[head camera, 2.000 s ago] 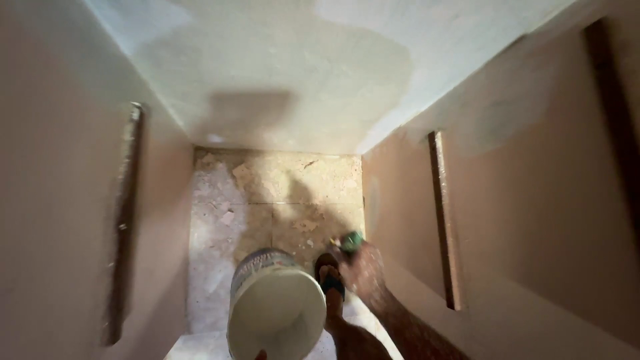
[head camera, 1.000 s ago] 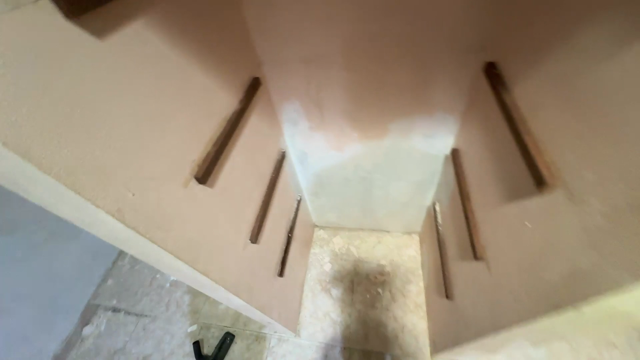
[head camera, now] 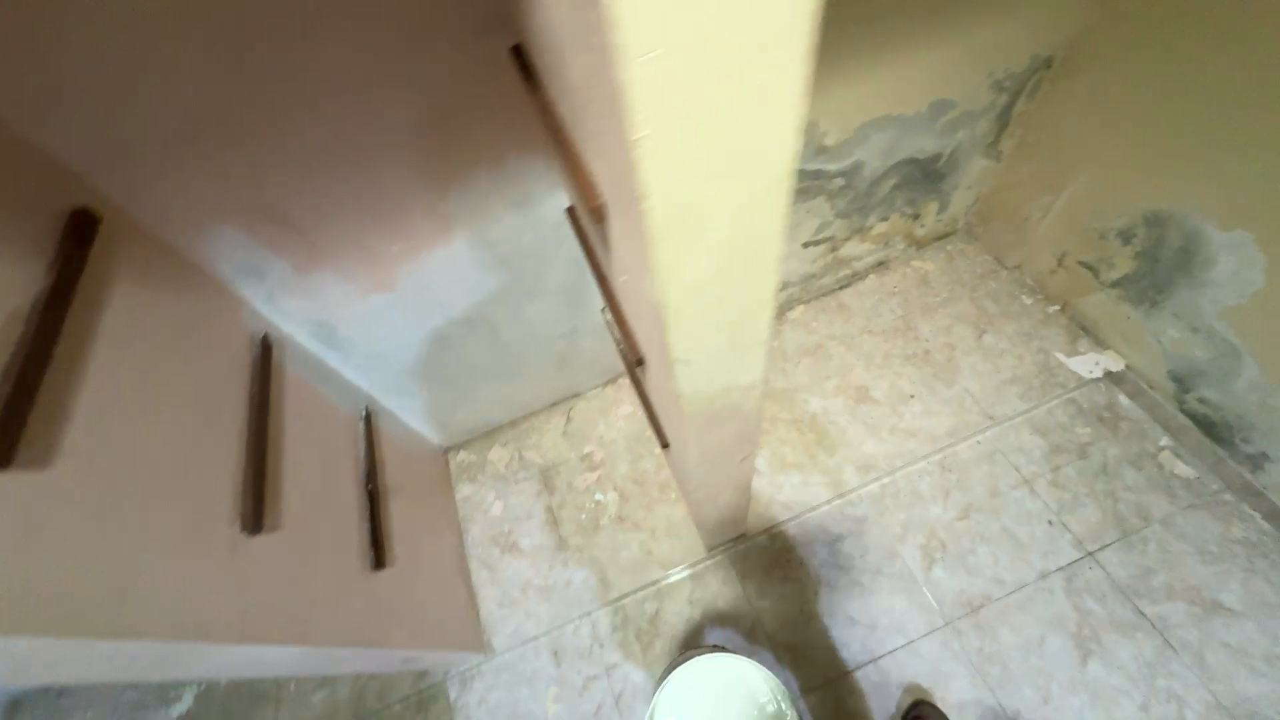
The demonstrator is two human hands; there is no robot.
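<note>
A white bucket [head camera: 722, 688] shows at the bottom edge of the view, cut off by the frame, above the tiled floor [head camera: 860, 560]. Neither my left hand nor my right hand is visible, so what they hold or touch is hidden. To the right of the bucket, the dark tip of a shoe or foot [head camera: 922, 709] shows at the lower edge. Brown wooden strips, such as one on the left wall [head camera: 256, 435], are fixed to both inner walls of the alcove.
A yellow-edged partition wall [head camera: 725, 250] stands between the alcove and another recess at the right. Grey, peeling patches [head camera: 900, 170] mark the recess walls. A loose white flake [head camera: 1090, 363] lies by a floor ledge. Pale patching covers the alcove's back wall [head camera: 510, 330].
My right hand, seen low in the alcove with a green thing two seconds ago, is out of view. The view has swung to take in the partition and right recess.
</note>
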